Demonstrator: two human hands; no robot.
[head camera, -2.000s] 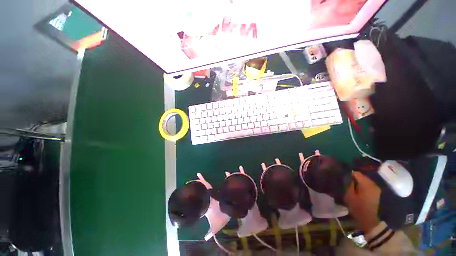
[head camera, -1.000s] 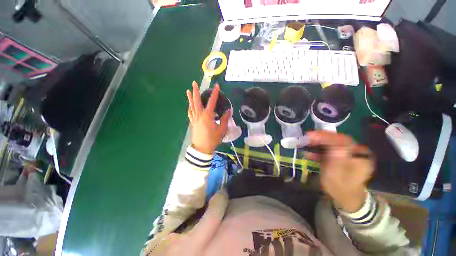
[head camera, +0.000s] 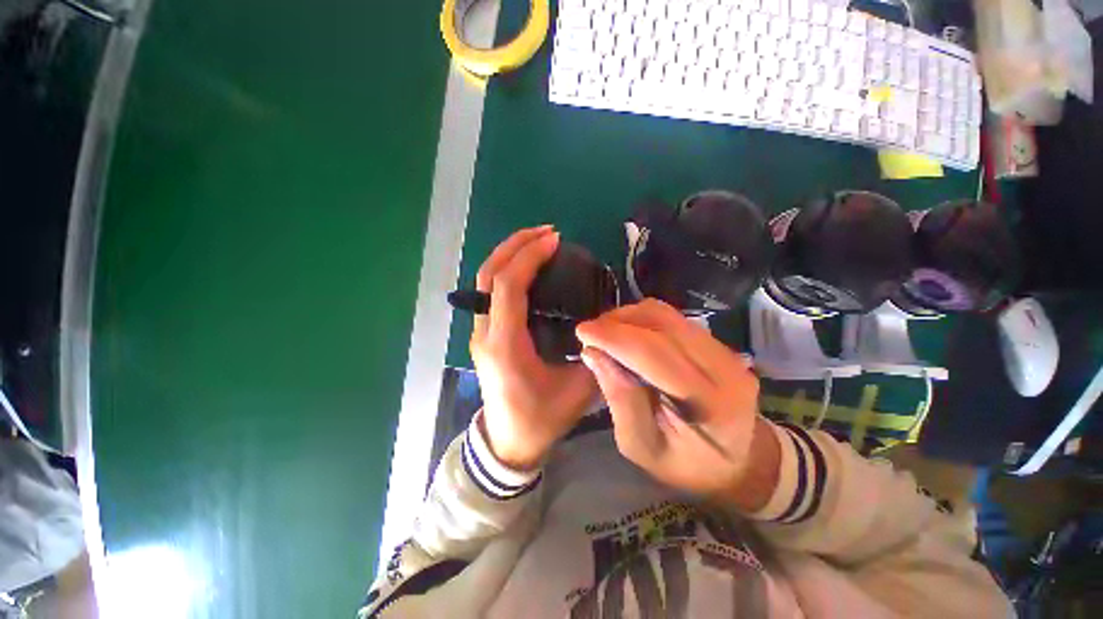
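My left hand (head camera: 523, 351) is wrapped around the leftmost security camera (head camera: 569, 290), whose round head is black. A short black piece sticks out left of the fingers; I cannot tell what it belongs to. My right hand (head camera: 677, 393) is pinched at the lower front of the same camera. A slim dark tool (head camera: 673, 405) shows in the right hand; its tip is hidden by the fingers. Three more cameras stand in a row to the right: one beside my right hand (head camera: 708, 248), a middle one (head camera: 850, 248) and the rightmost one (head camera: 962, 260).
A white keyboard (head camera: 762, 73) lies behind the cameras, with a yellow tape roll (head camera: 523, 58) at its left. A white mouse (head camera: 1027, 347) is at the right. A grey metal strip (head camera: 433, 302) crosses the green mat. Yellow tape marks (head camera: 847, 411) show at the bench edge.
My left hand, spread by the leftmost camera before, now holds it. My right hand has moved left to that camera. The view is closer and the monitor is out of it.
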